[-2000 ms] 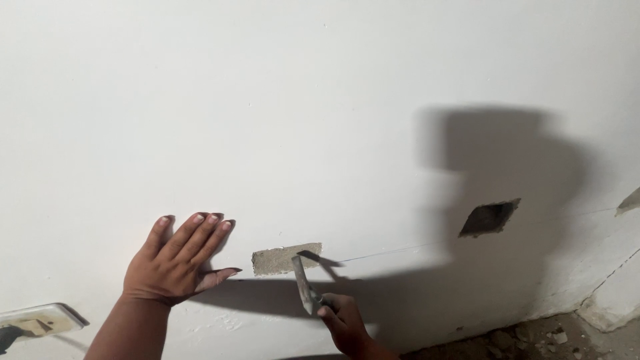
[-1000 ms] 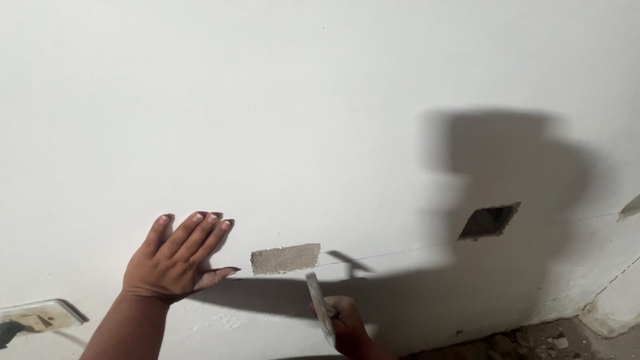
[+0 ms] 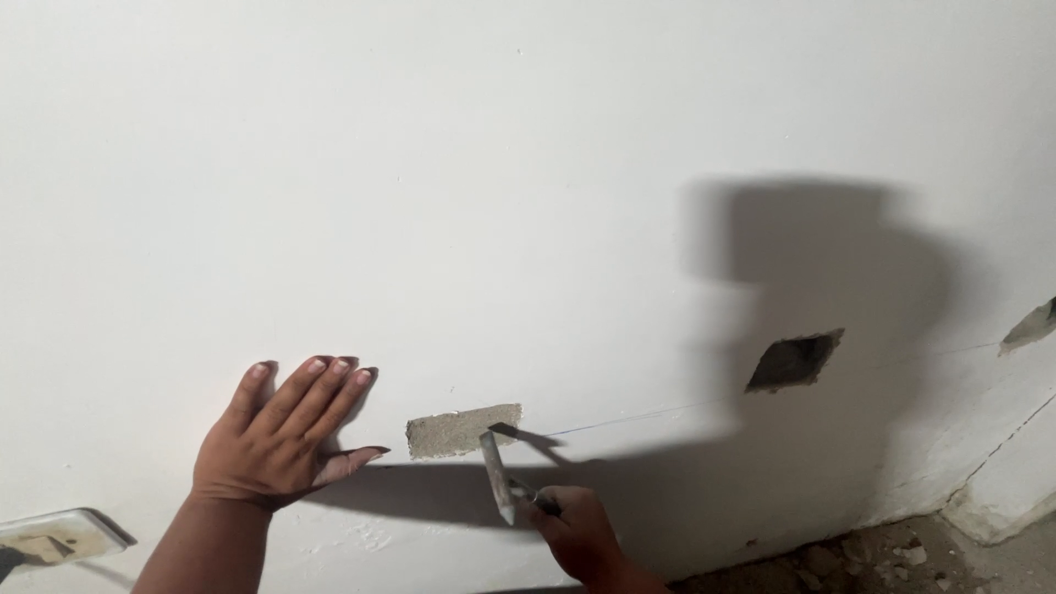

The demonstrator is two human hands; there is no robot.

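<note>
Flat against the white plastered wall point(image 3: 528, 231), my left hand point(image 3: 285, 437) has its fingers spread and holds nothing. My right hand point(image 3: 577, 524) grips the handle of a masonry hammer point(image 3: 497, 478), whose long narrow head has a pointed lower end. The head's upper end is at the lower edge of a shallow rectangular patch of exposed grey mortar point(image 3: 462, 431); whether it touches cannot be told. This patch lies just right of my left thumb. A thin blue line point(image 3: 610, 422) runs right from it across the wall.
A dark square hole point(image 3: 794, 361) is cut in the wall to the right, with another opening point(image 3: 1031, 328) at the right edge. A stained white cover plate point(image 3: 70, 532) is at lower left. Rubble point(image 3: 899, 557) lies on the floor at lower right. A large shadow falls on the wall.
The hammer head has moved from right of the mortar patch back up and left to its lower edge, near where it was two seconds ago. My left hand has stayed in place.
</note>
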